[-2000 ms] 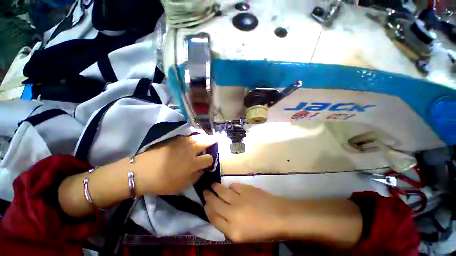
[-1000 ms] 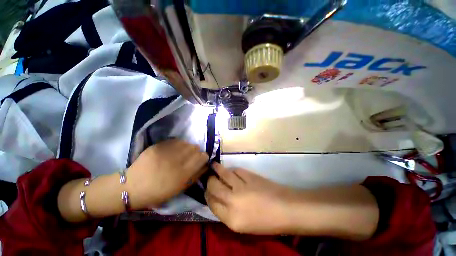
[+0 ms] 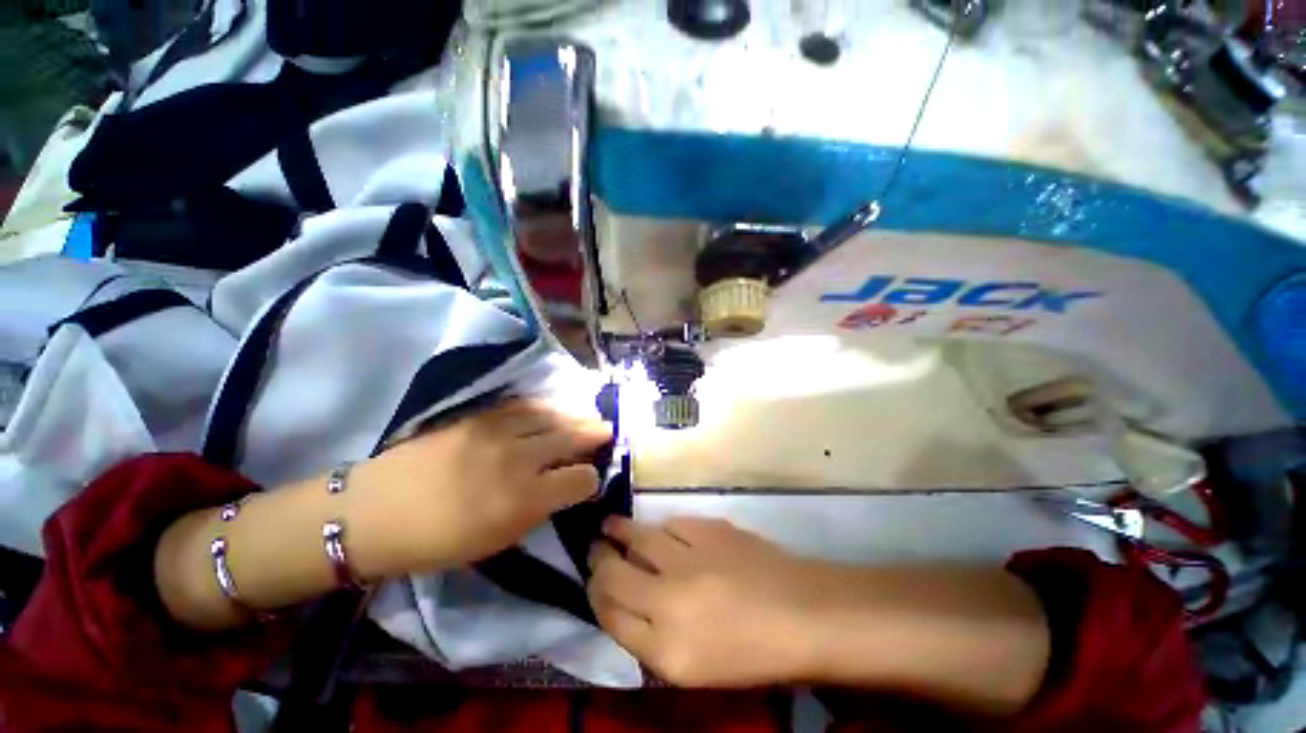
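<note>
A large white garment with black stripes [image 3: 351, 337] lies heaped left of the needle. A narrow black strip [image 3: 616, 487] runs down from the bright needle area of the white JACK sewing machine [image 3: 859, 415]. My left hand [image 3: 494, 473] lies on the fabric, its fingertips on the strip just below and left of the presser foot, which is lost in glare. My right hand [image 3: 702, 594] holds the lower end of the black strip between thumb and fingers at the table's front. The cream tension dial [image 3: 733, 305] and a dark knurled screw [image 3: 676, 411] are right of the needle.
Red-handled scissors [image 3: 1182, 551] lie at the right of the machine bed, with their tips towards the machine. A measuring strip [image 3: 501, 670] runs along the table's front edge. Dark metal parts [image 3: 1217, 93] are at the upper right. Dark cloth [image 3: 186, 179] lies at the upper left.
Since one second ago the view has shifted so more of the machine head shows. My left hand has moved up along the strip, closer to the needle. My right hand still holds the strip's lower end.
</note>
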